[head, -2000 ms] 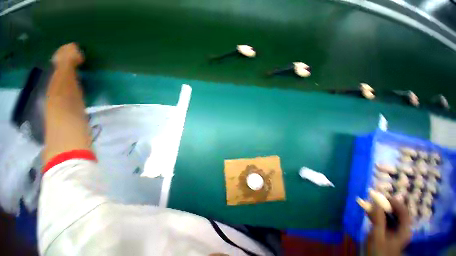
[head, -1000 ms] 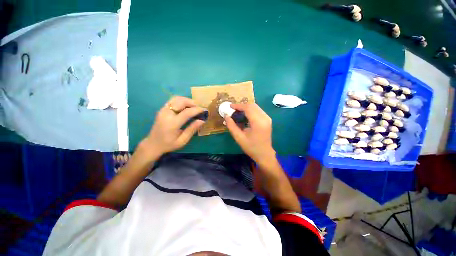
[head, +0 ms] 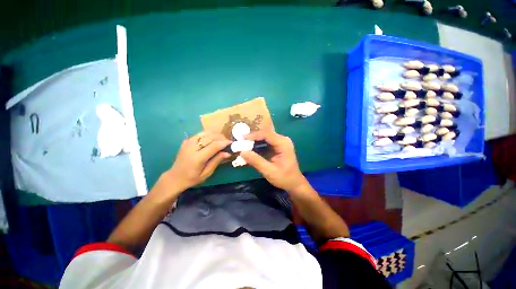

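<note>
My left hand [head: 199, 157] and my right hand [head: 275, 158] meet at the front edge of the cardboard pad [head: 214, 121]. Between their fingertips they hold a small workpiece [head: 242, 146] with pale ends and dark parts at both sides. The fingers cover much of it. The tan pad has brown stains around a small white round dish [head: 240, 130], just beyond the fingertips. A white squeeze bottle [head: 304, 109] lies to the right of the pad, its nozzle pointing right.
A blue crate [head: 355, 113] at right holds rows of workpieces on a whitish liner. A white sheet [head: 62, 163] with a crumpled rag [head: 111, 131] lies at left. Single workpieces lie on the belt at upper right. Another blue crate [head: 396, 248] stands lower right.
The hands, apart over the pad one second ago, are now together on one workpiece with pale ends showing. The view has shifted. Earlier, the left hand reached to the belt and the right was over the crate.
</note>
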